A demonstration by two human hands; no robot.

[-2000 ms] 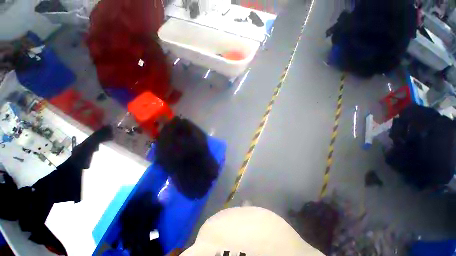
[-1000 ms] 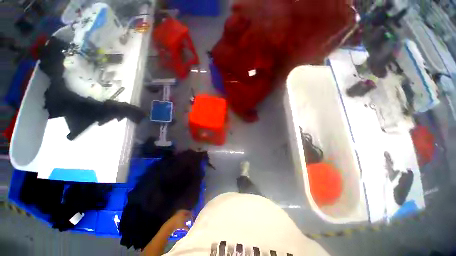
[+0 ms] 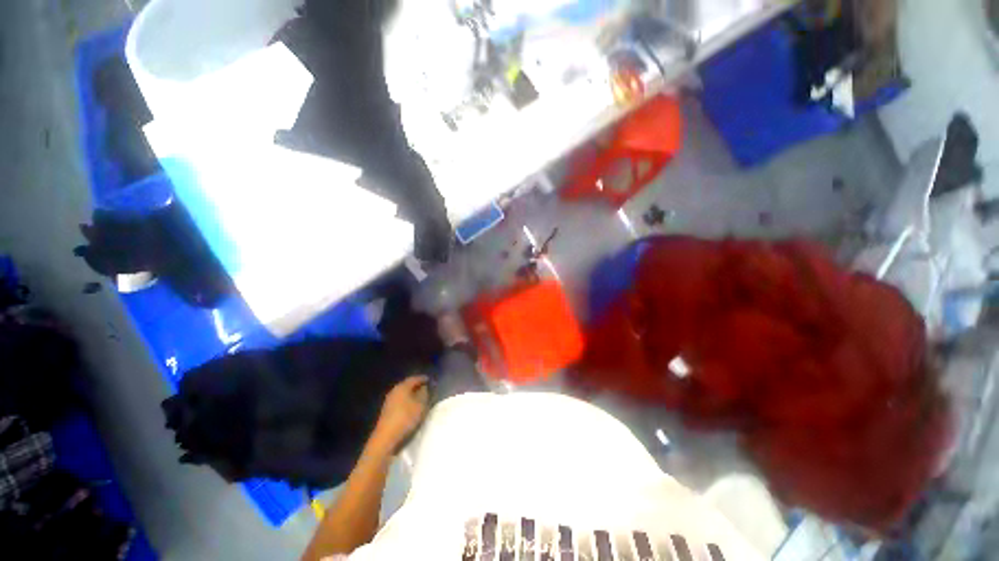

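Note:
A thick bundle of black pieces (image 3: 290, 405) lies over the blue bin (image 3: 257, 499) at the lower left. My left hand (image 3: 408, 403) is at the bundle's right end, beside my body, with its fingers curled against the black cloth; blur hides whether it grips. My right hand is not in view. A jagged chain of black garment panels (image 3: 356, 104) runs across the white sewing table (image 3: 312, 241) and hangs over its front edge.
A red stool (image 3: 529, 331) stands just in front of me. A large dark red fabric pile (image 3: 778, 362) is at the right. Another red stool (image 3: 630, 153) and a blue bin (image 3: 761, 93) are beyond the table. Plaid garments (image 3: 24, 455) lie at far left.
The view has swung left, so the table and red stool now lie ahead and the white trough is out of view. My left hand has stayed by the black bundle since one second ago.

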